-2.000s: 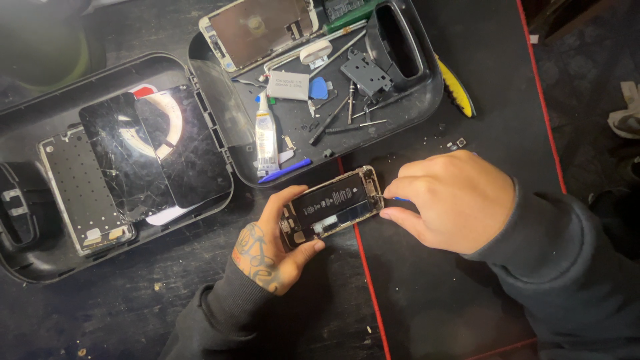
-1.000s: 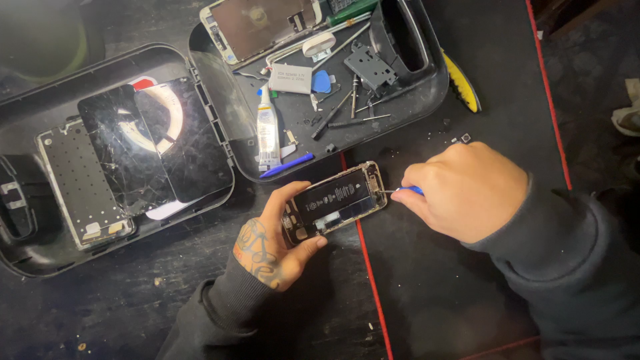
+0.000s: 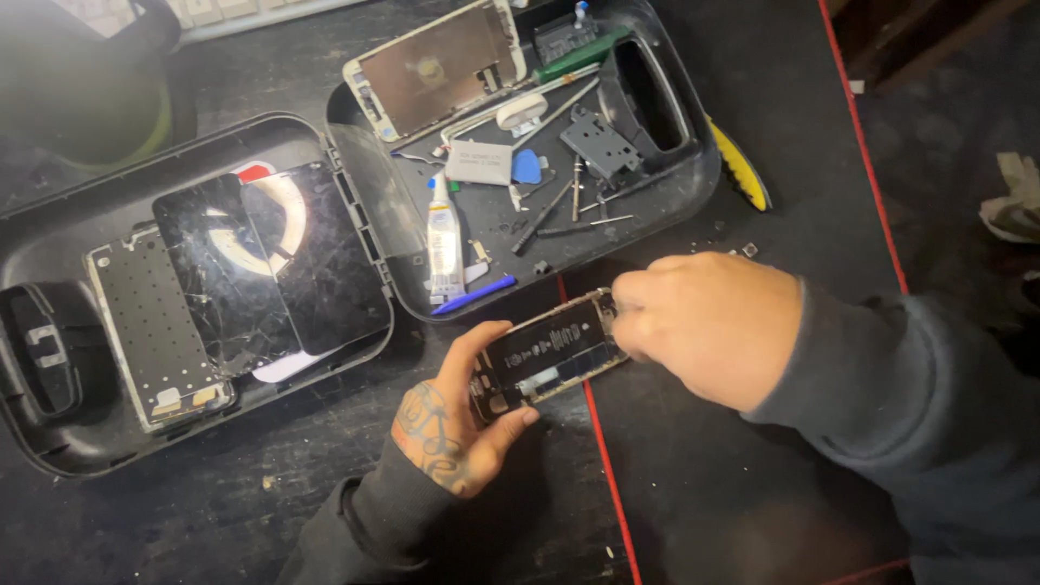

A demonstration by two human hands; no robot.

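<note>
An opened smartphone body [image 3: 548,349], its black battery and inner parts showing, lies tilted in my left hand [image 3: 455,422]. The thumb and a finger of that hand grip the phone's left end by its edges. My right hand [image 3: 707,325] is at the phone's right end, fingers bent together and covering the corner. Whether it holds the blue tool seen earlier is hidden by the fingers. Just above the phone, a blue plastic pry tool [image 3: 474,295] rests on the near rim of a black case, beside a glue tube [image 3: 444,244].
The open black case [image 3: 390,284] holds cracked screens [image 3: 236,268], a white-framed display [image 3: 439,69], a white battery [image 3: 479,162], a blue pick [image 3: 526,166] and several screwdriver bits. A yellow-handled tool [image 3: 741,166] lies beyond its right edge. Small parts [image 3: 749,250] lie behind my right hand.
My right hand has closed in on the phone's right end, and the blue tool seen at its fingertips a second ago is out of sight. My left hand keeps its hold on the phone.
</note>
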